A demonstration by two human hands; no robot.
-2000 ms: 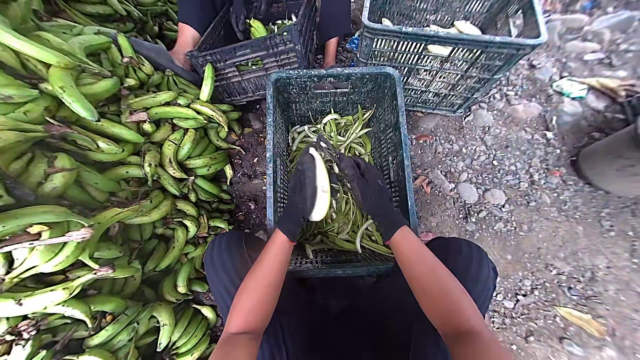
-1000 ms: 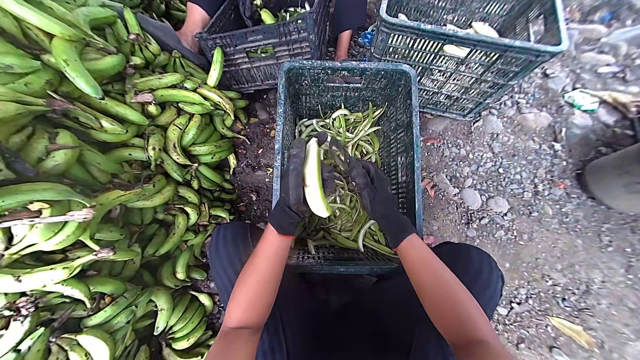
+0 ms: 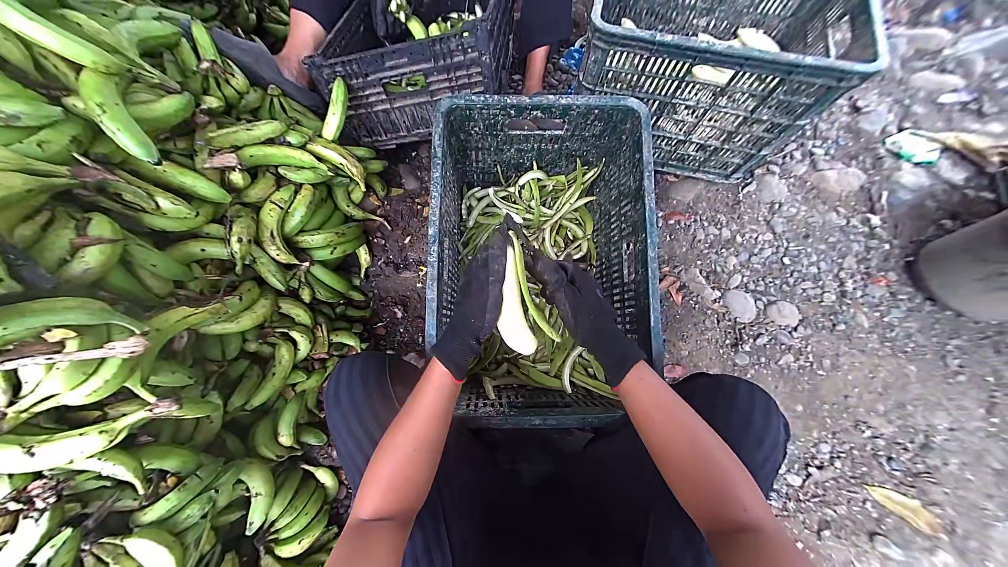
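Observation:
My left hand (image 3: 478, 303), in a black knit glove, is closed around a pale, mostly peeled green plantain (image 3: 516, 311), its thick end toward me. My right hand (image 3: 575, 303), gloved the same way, lies against the plantain's right side near its far end; whether it holds a tool is hidden. A long green strip of peel (image 3: 535, 295) stands off the plantain between the hands. Both hands are over a dark green plastic crate (image 3: 652, 236) between my knees, with many green peel strips (image 3: 551, 209) inside.
A large heap of green plantains (image 3: 276, 228) lies left. Beyond my crate, a black crate (image 3: 409, 75) stands between another person's legs. A green crate (image 3: 732, 94) with peeled plantains is at the upper right. Gravel ground (image 3: 787, 315) and a grey cylindrical object (image 3: 969, 264) lie right.
A green peel strip now stands away from the plantain's right side, which neither earlier frame shows. The plantain stays in my left hand, with my right hand close beside it.

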